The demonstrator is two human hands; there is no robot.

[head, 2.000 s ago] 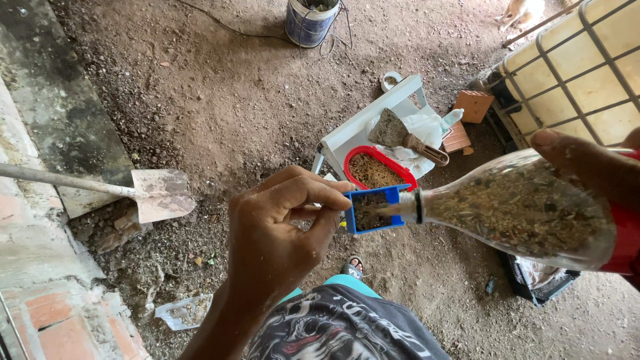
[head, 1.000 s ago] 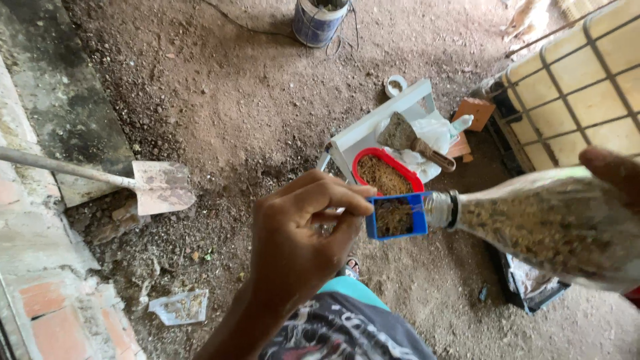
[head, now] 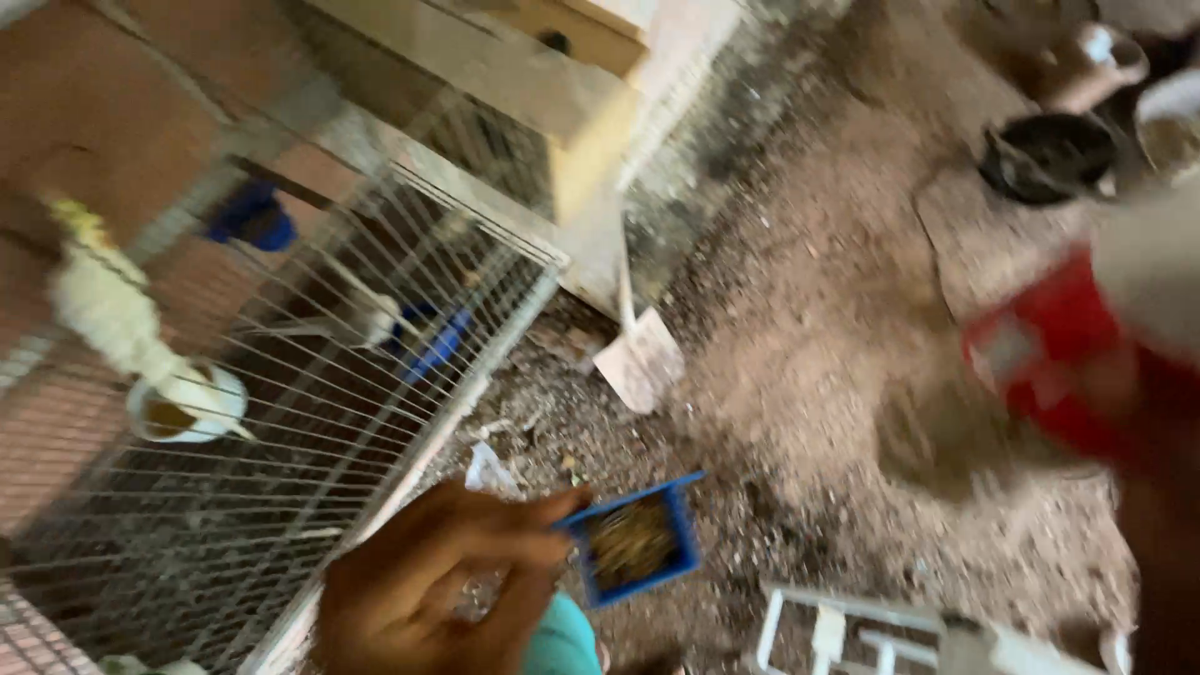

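My left hand [head: 459,572] pinches the edge of a small blue plastic feeder cup [head: 637,539], which holds seed or grain. At the right edge, blurred, my right hand [head: 1148,459] grips a clear bottle with a red label [head: 1050,347]; its seed-filled part [head: 956,431] points down and left, apart from the cup. Left of my left hand stands a wire birdcage [head: 394,431]. Inside or behind its wires are a pale yellow bird [head: 112,300] at a white cup [head: 187,403], and a greyish bird [head: 361,319] near a blue feeder [head: 439,347].
A shovel [head: 642,361] leans with its blade on the dirt floor. A white frame-like stool or stand [head: 853,623] is at the bottom right. A black basin [head: 1050,159] lies at the upper right. Another blue cup [head: 253,220] hangs at the cage.
The view has swung left to the birdcage. The bottle's mouth was at the blue cup before; now bottle and cup are apart. Both hands still hold their things.
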